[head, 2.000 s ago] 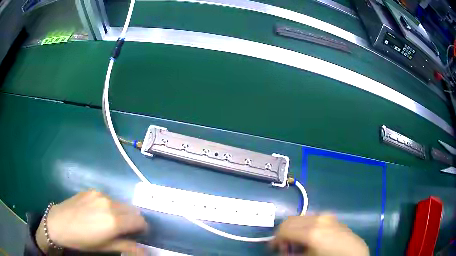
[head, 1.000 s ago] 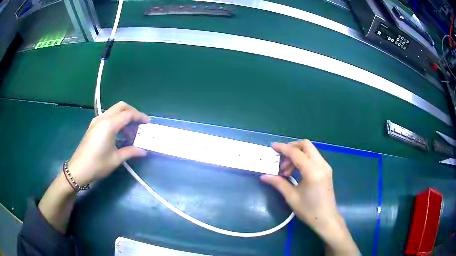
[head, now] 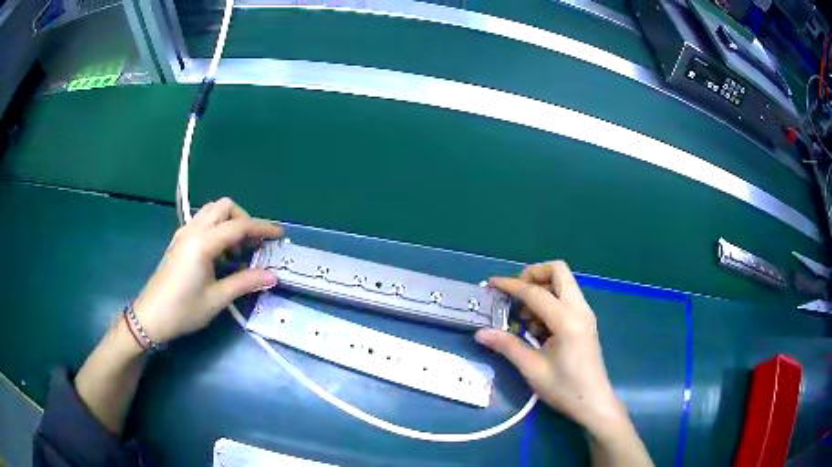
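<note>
The long grey six-position bar in its holding fixture point(head: 379, 285) lies slightly tilted on the green bench, row of round cups facing up. My left hand point(head: 214, 255) pinches its left end between thumb and fingers. My right hand point(head: 552, 342) pinches its right end the same way. The end fittings are mostly hidden by my hands. A flat perforated plate point(head: 365, 356) lies just below the fixture, nearer me, untouched. A second pale strip point(head: 265, 453) is cut off by the bottom edge.
A white hose point(head: 333, 399) loops below the fixture and runs up the left side. Blue tape point(head: 688, 365) and a red block point(head: 769, 410) are at the right. A small silver bar point(head: 751, 264) lies far right. Long rails point(head: 511, 108) cross behind; a control unit point(head: 721, 82) stands upper right.
The perforated plate was between my hands over the fixture; it now lies below it, and the cups show. My hands are at the fixture's ends. A bar at the upper rails is no longer in view.
</note>
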